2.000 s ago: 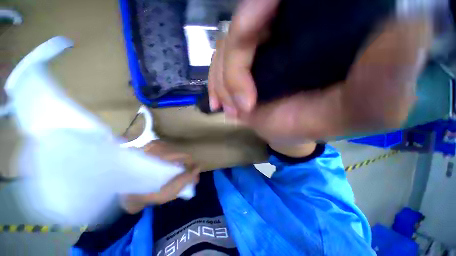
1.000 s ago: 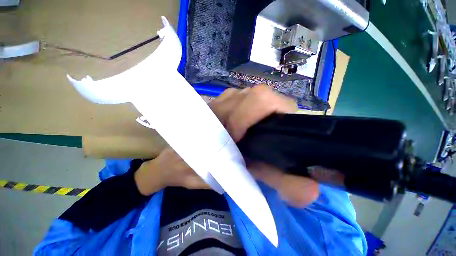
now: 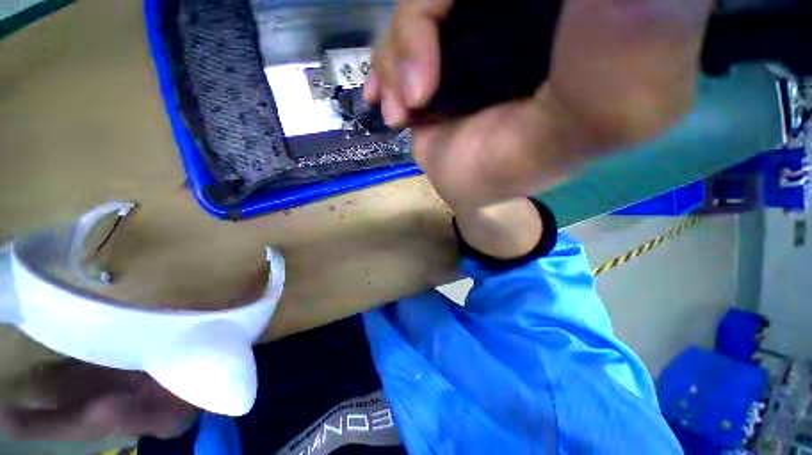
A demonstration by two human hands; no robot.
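My right hand (image 3: pixel 552 115) is wrapped around the black electric screwdriver (image 3: pixel 499 53) at the upper right, over the screw feeder (image 3: pixel 298 98); the driver's tip is hidden or blurred against the feeder's small metal block. My left hand (image 3: pixel 98 400) is low at the left, dark and blurred, behind the white plastic housing (image 3: pixel 116 333), and appears to hold it from below; its fingers are mostly hidden. The housing's curved fork opens upward, over the brown board. A small white C-shaped bracket (image 3: pixel 82 240) with a thin dark wire shows inside the curve.
A blue tray (image 3: pixel 191 169) with dark speckled foam holds the feeder. Brown cardboard (image 3: pixel 356 227) lies under the work, with tiny dark specks near the tray's edge. A green surface (image 3: pixel 659 151) is at the right. Blue bins (image 3: pixel 712 382) and striped tape (image 3: pixel 654 244) are beyond the bench.
My right hand has moved the screwdriver from the housing up to the feeder. The housing has moved left and turned, with my left hand. The view has shifted.
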